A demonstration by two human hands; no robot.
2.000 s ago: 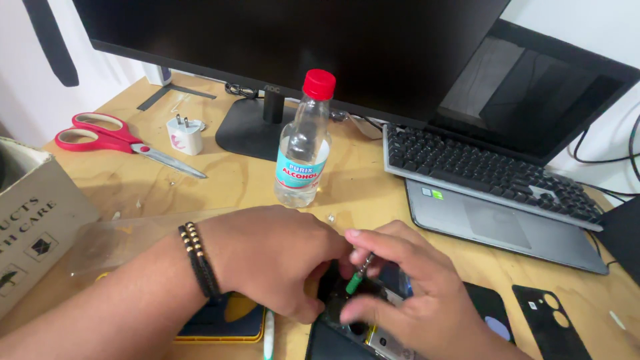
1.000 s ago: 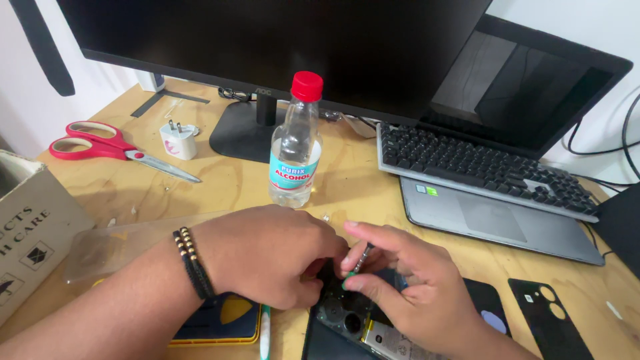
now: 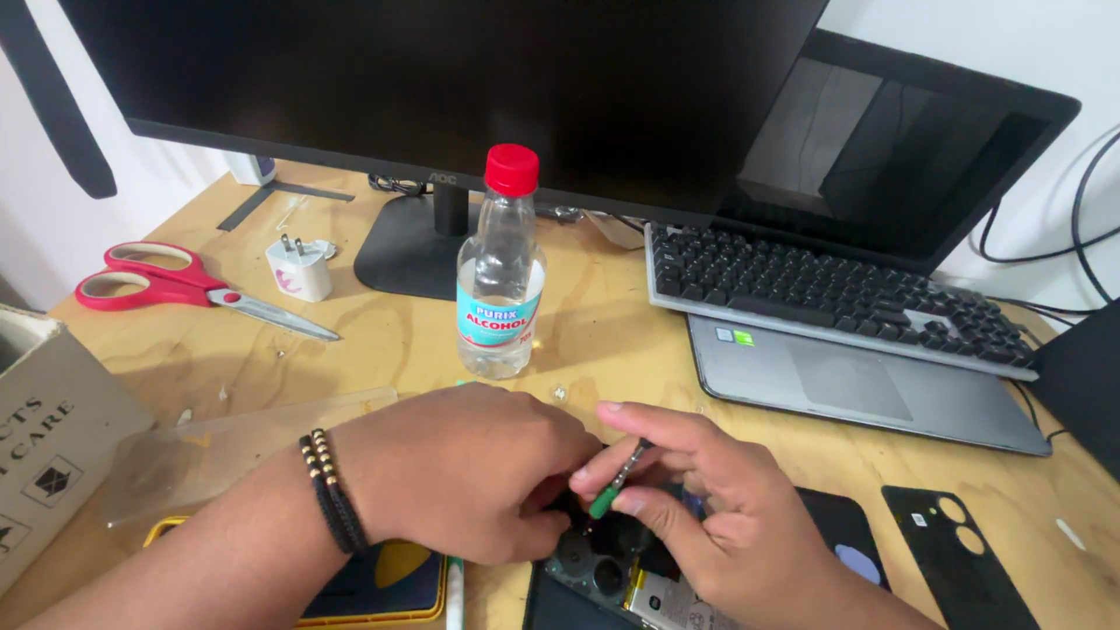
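My right hand (image 3: 717,516) pinches a small precision screwdriver (image 3: 619,479) with a green section between thumb and fingers, tilted over an opened smartphone (image 3: 604,569). The phone's camera module and part of its battery (image 3: 669,604) show below my hands. My left hand (image 3: 481,472), with beaded bracelets at the wrist, has curled fingers against the phone's upper left part; whether they pinch anything is hidden. The phone's removed back cover (image 3: 958,556) lies at the right, and another dark panel with a pale round patch (image 3: 857,564) is partly behind my right hand.
A bottle of alcohol (image 3: 499,297) stands beyond my hands. Red-handled scissors (image 3: 210,293), a white charger (image 3: 299,269) and a cardboard box (image 3: 70,446) are at the left. A monitor (image 3: 437,96), a keyboard (image 3: 831,293) and a laptop (image 3: 814,376) stand behind. A yellow-edged case (image 3: 442,604) lies below my left wrist.
My right fingers have shifted their hold on the screwdriver, which leans differently over the phone. My left hand stays at the phone's upper left part.
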